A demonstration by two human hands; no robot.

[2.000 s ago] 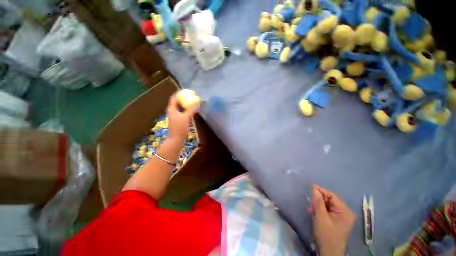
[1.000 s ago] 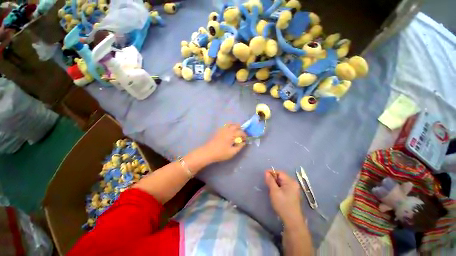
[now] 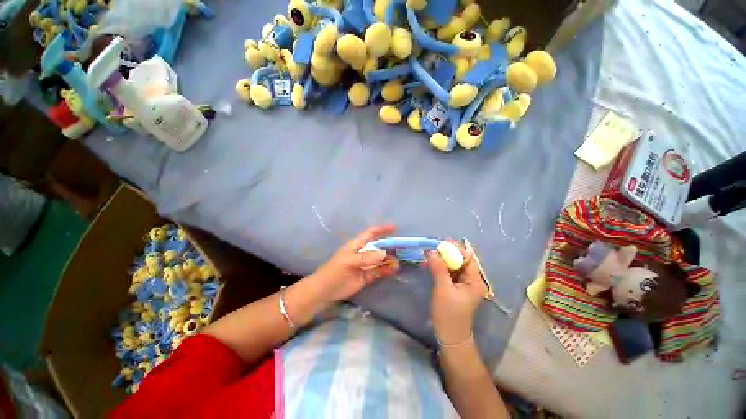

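Observation:
A blue-and-yellow plush toy (image 3: pixel 409 244) is held between both hands above the near part of the grey-blue cloth. My left hand (image 3: pixel 357 260) pinches its pale yellow left end. My right hand (image 3: pixel 455 281) holds the yellow right end between thumb and fingers. A blue limb arches between the hands, with a blue part below it. The thread snips (image 3: pixel 483 274) lie just beyond my right hand, partly hidden by it. No needle can be made out.
A pile of plush toys (image 3: pixel 352 49) lies at the far side. Spray bottles (image 3: pixel 164 114) stand upper left. A carton (image 3: pixel 75 274) of toys is at left. At right are a doll (image 3: pixel 626 282) on striped fabric, a red-and-white box (image 3: pixel 650 176) and yellow notes (image 3: pixel 607 139).
The toy has come off the cloth near the pile, towards me, and both hands now hold it. My right hand was apart from it before. The view has shifted right.

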